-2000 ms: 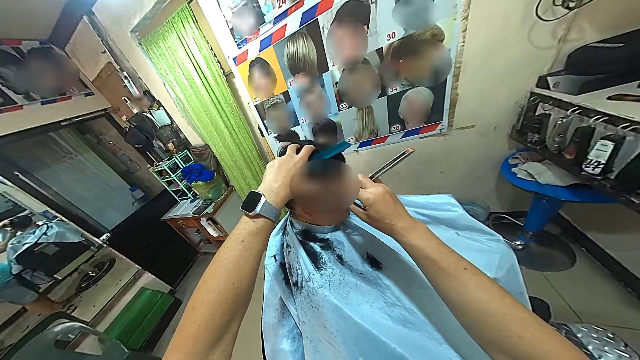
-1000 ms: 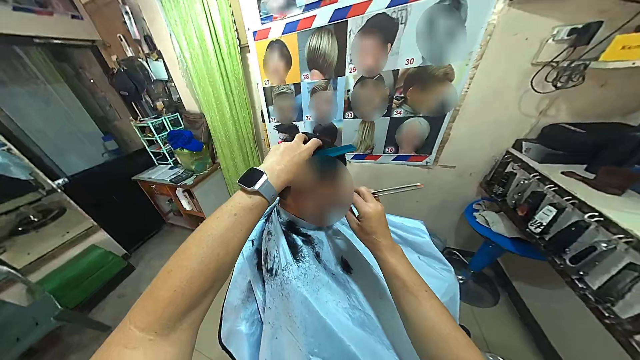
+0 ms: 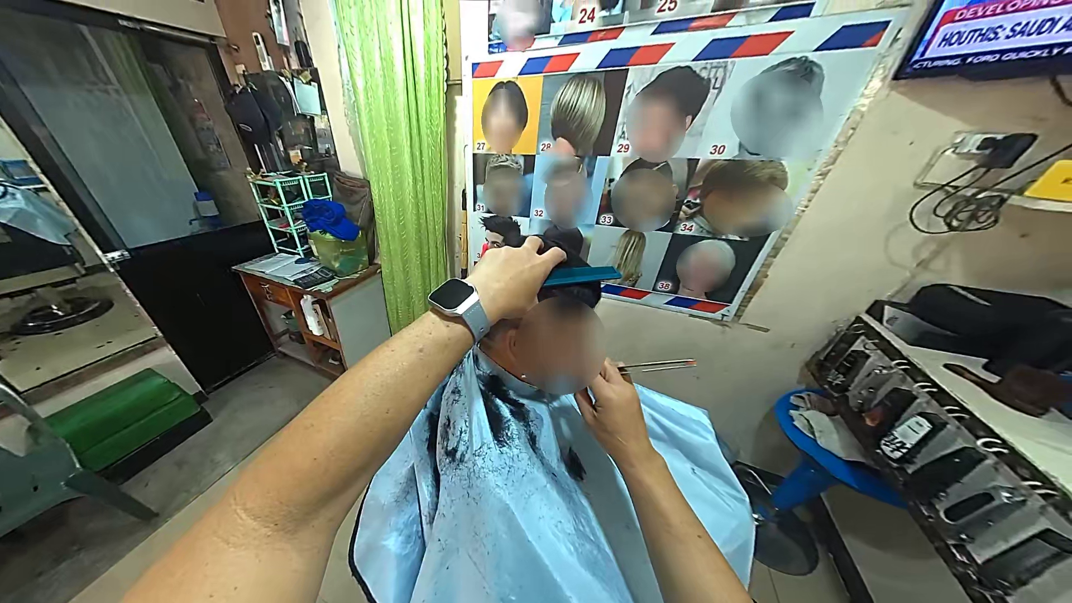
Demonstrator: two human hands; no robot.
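Note:
A seated person wears a light blue barber cape (image 3: 511, 502) strewn with dark hair clippings. On top of that person's dark hair (image 3: 578, 291) rests my left hand (image 3: 512, 276), which has a smartwatch (image 3: 452, 297) at the wrist and grips a teal comb (image 3: 578, 275). The comb lies flat across the hair above the forehead. My right hand (image 3: 615, 406) is beside the person's cheek, low on the far side of the face. From its fingers a slim metal tool (image 3: 662, 365), seemingly haircutting scissors, points right; its other end is hidden.
Hair clippers hang on a rack (image 3: 930, 435) at the right, by a blue stool (image 3: 846, 469). A haircut poster (image 3: 670, 50) and a green curtain (image 3: 394, 159) are behind the person. At the left stand a wooden desk (image 3: 322, 289) and a green bench (image 3: 117, 419).
The view has shifted. My right hand's tool has swung from slanting upward to nearly level. My left hand stays on the hair with the comb.

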